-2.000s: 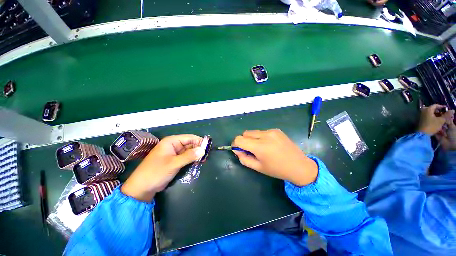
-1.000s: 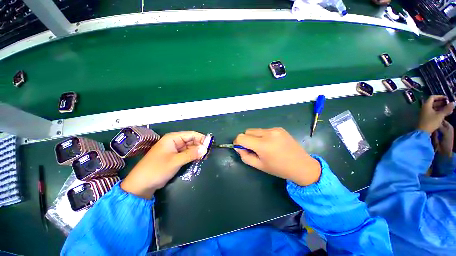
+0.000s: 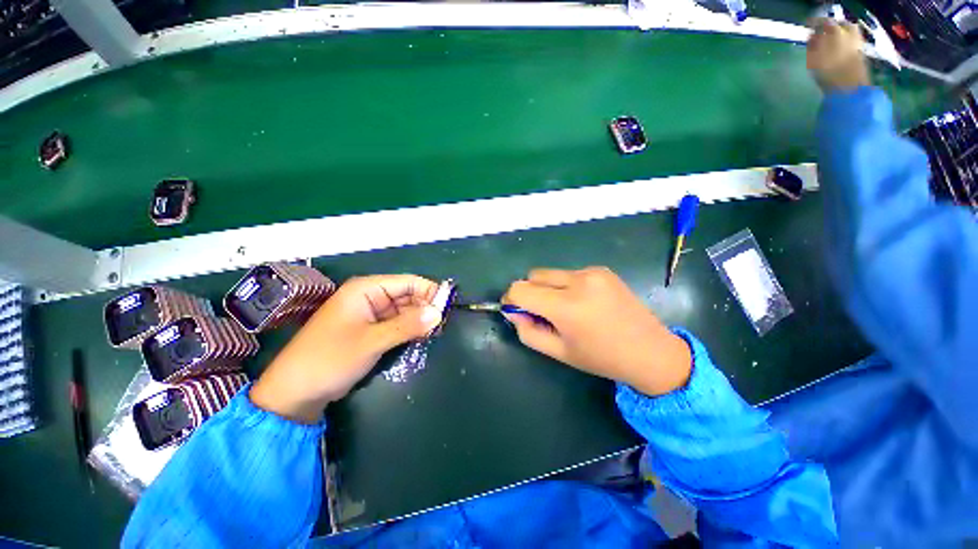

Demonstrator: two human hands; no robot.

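Note:
My left hand (image 3: 370,327) holds a watch housing (image 3: 445,308) on edge between thumb and fingers, above the dark green mat. My right hand (image 3: 590,327) grips a thin screwdriver (image 3: 485,307) with a dark blue handle. Its shaft points left and its tip is at the housing; the exact contact is too small to tell. A loose heap of silvery specks (image 3: 408,362) lies on the mat just below my left hand. Stacked watch housings (image 3: 188,347) stand in several columns left of my left hand, partly on a clear bag (image 3: 127,445).
A green belt (image 3: 375,129) behind a white rail (image 3: 429,231) carries several watch cases (image 3: 628,134). A blue-handled screwdriver (image 3: 683,231) and a zip bag (image 3: 751,281) lie at right. A neighbour's arm (image 3: 895,204) reaches over the belt. A white tray (image 3: 13,359) and tweezers-like tool (image 3: 78,407) are left.
The belt's watch cases have moved right. The neighbour's arm has reached forward across the rail and belt. The screwdriver tip is closer to the housing than at first; my hands have barely moved.

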